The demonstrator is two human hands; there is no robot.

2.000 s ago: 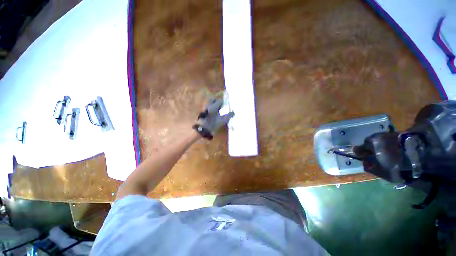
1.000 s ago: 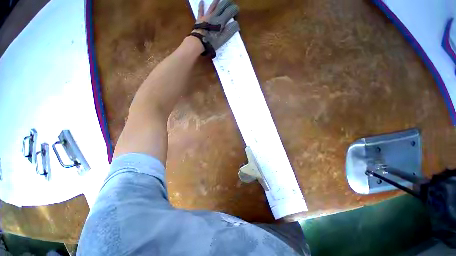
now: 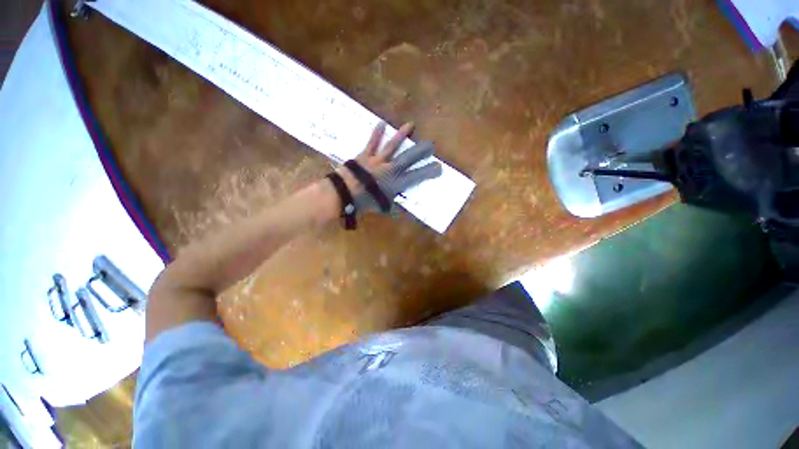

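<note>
A long narrow white-topped strip bundle [image 3: 254, 81] lies diagonally on the brown table, with thin printed marks on its top. My left hand [image 3: 390, 171], in a grey mesh glove with dark straps and with some fingers bare, lies on the strip near its near end, fingers spread and not closed around it. A small shiny clip [image 3: 81, 9] shows at the strip's far end. The straight-knife machine [image 3: 727, 162] stands at the right on its grey base plate [image 3: 568, 171]. My right hand is not visible.
A large white-topped lay [image 3: 39, 184] with a purple-blue edge lies on the left, with several handled steel weights [image 3: 116, 282] on it. Another white lay [image 3: 771, 16] shows at the top right. The table's front edge and green floor [image 3: 648, 298] are at the lower right.
The strip has swung to a flatter diagonal, its near end farther from my body. My left hand is now near that end. A pale notched piece beside the strip is no longer visible.
</note>
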